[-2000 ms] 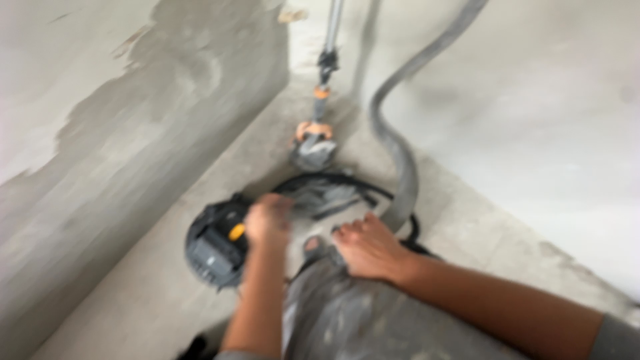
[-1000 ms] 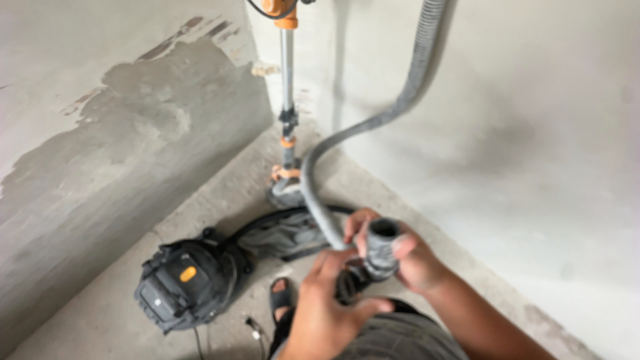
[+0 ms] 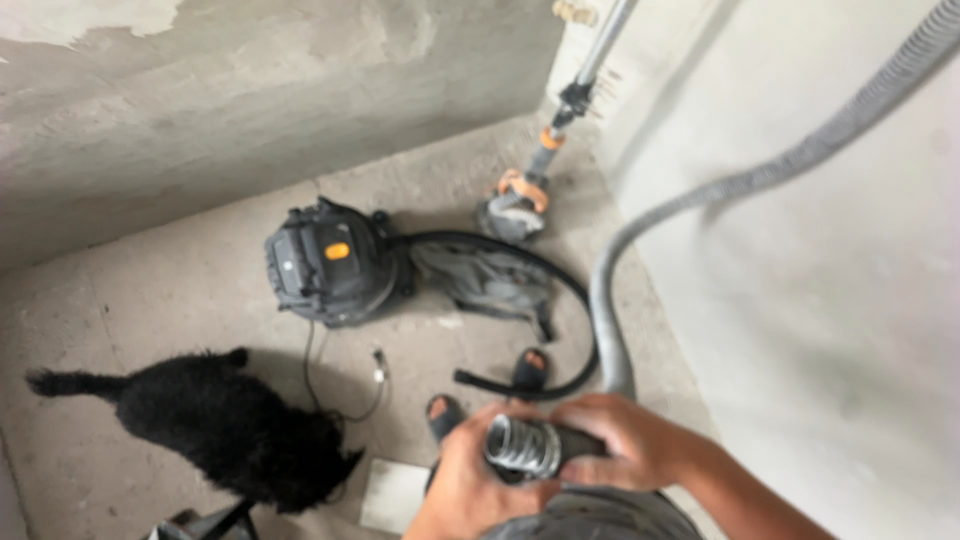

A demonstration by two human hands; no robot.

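My left hand (image 3: 480,480) is wrapped around the open end of a ribbed hose fitting (image 3: 525,446), low in the view. From the right, my right hand (image 3: 630,439) grips the dark cuff just behind that ribbed end. A grey corrugated hose (image 3: 615,300) runs down from the upper right and goes out of sight behind my right hand. Past my hands, a dark canister vacuum cleaner (image 3: 334,262) with an orange mark stands on the floor, its thin black hose (image 3: 566,281) curving round towards my feet. The images are blurred, so fine detail of the fitting is hidden.
A black furry dog (image 3: 225,427) stands at the lower left near a power cord (image 3: 311,367). A long-handled sander (image 3: 517,206) leans in the corner beside a grey bag (image 3: 487,281). A pale flat board (image 3: 390,495) lies by my feet, and bare plastered walls (image 3: 825,315) flank the floor.
The view has swung left, bringing the dog into sight. My hands, apart two seconds ago, are now together at the hose fitting, whose open end has turned from upward to leftward.
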